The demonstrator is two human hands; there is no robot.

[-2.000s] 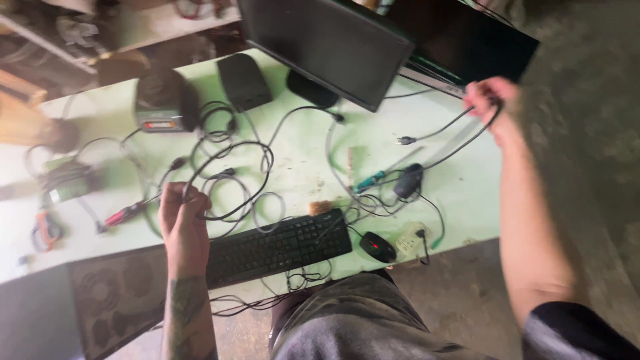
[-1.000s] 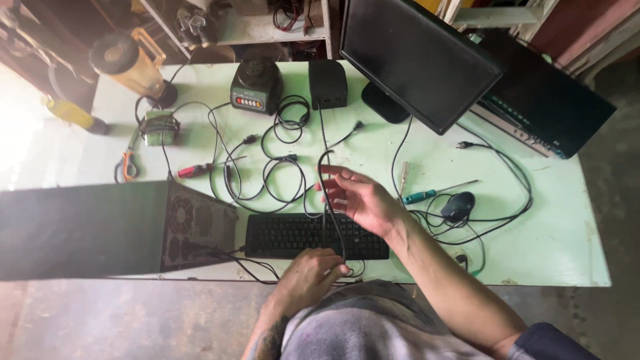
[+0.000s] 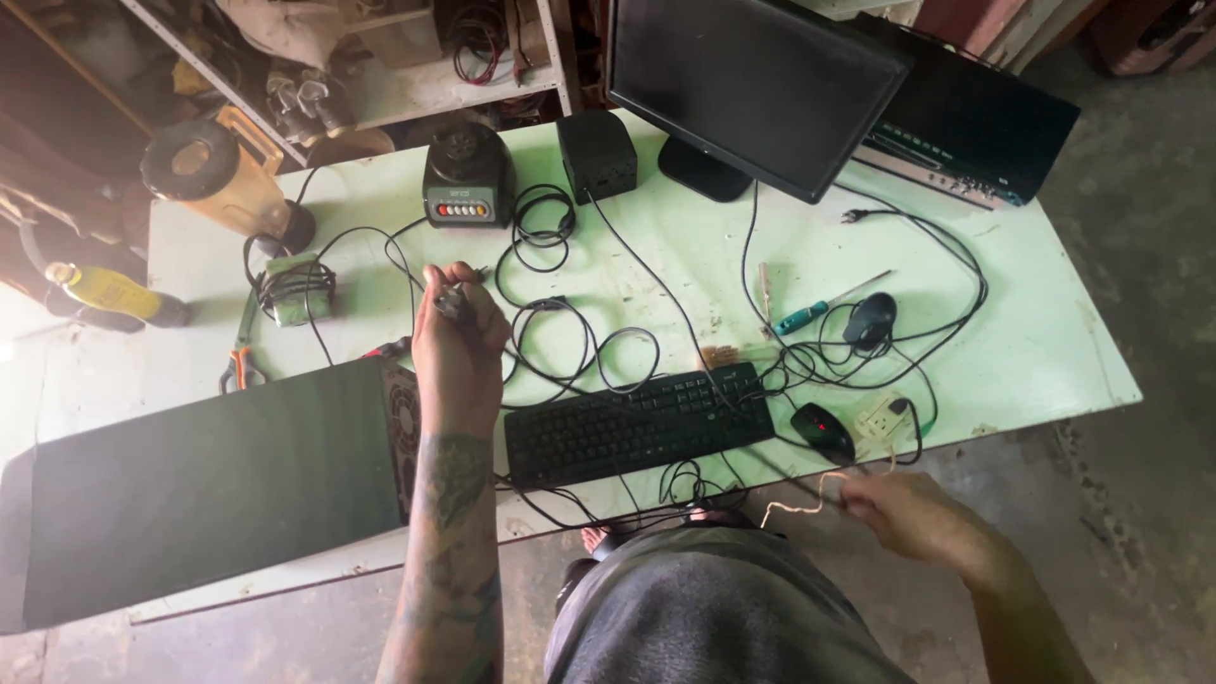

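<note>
My left hand (image 3: 461,318) is raised over the left half of the table, its fingers closed around a small dark cable end (image 3: 454,304); the fingers hide most of it. Coiled black cables (image 3: 546,347) lie just to its right. At the front edge, my right hand (image 3: 902,513) pinches a thin pale cord (image 3: 793,508) beside a cream power outlet (image 3: 879,418) with a black plug in it. Between the hands lies a black keyboard (image 3: 636,423), with a black computer mouse (image 3: 823,432) at its right end.
A computer case (image 3: 214,484) lies at the front left. Behind are a blender base (image 3: 467,176), a black box-shaped device (image 3: 597,157), a monitor (image 3: 755,90) and a flat black device (image 3: 974,114). A teal screwdriver (image 3: 803,316), a second mouse (image 3: 869,318) and tangled cables lie at right.
My hands have moved apart from over the keyboard: the left to the left and farther back, the right to the front edge by the outlet. The black cable between them has left their grasp there.
</note>
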